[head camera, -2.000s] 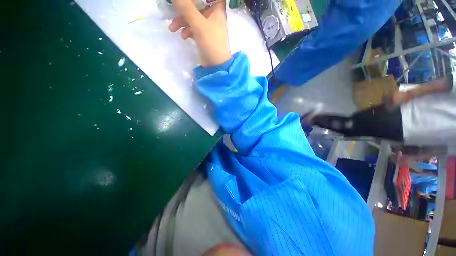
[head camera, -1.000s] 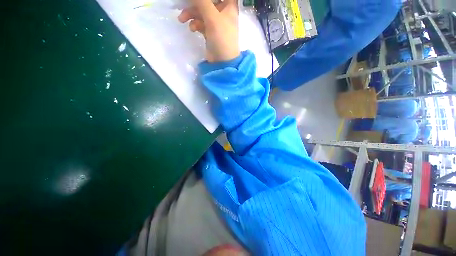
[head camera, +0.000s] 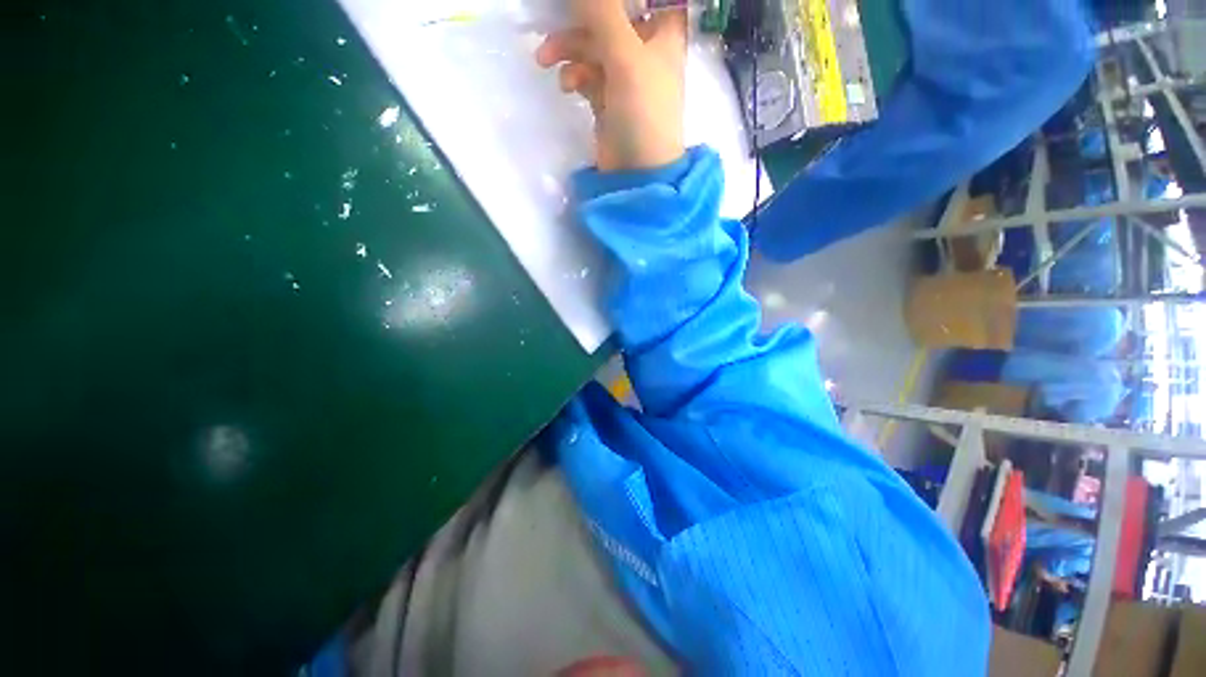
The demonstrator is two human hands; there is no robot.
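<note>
My right hand (head camera: pixel 635 79), bare with a blue sleeve, is at the top edge over a white paper sheet (head camera: pixel 516 199). The edge cuts off part of the hand and some fingers. The visible fingers are bent, and what they may hold is hidden. A thin yellow mark or piece (head camera: pixel 456 20) shows on the sheet at the top. My left hand is not in view. A skin-coloured patch at the bottom edge is too cut off to identify.
Green bench top (head camera: pixel 199 304) with white specks (head camera: pixel 347 209) lies left. A grey box with yellow label and round gauge (head camera: pixel 775 99) stands top right, a dark cable (head camera: pixel 755 132) beside it. Another person's blue sleeve (head camera: pixel 926 119) is right of it. Shelving and a cardboard box (head camera: pixel 962 310) stand beyond.
The sheet, my right hand and the grey box now appear farther right in the picture. A person in white with a black sleeve, seen earlier at the right, is gone from view.
</note>
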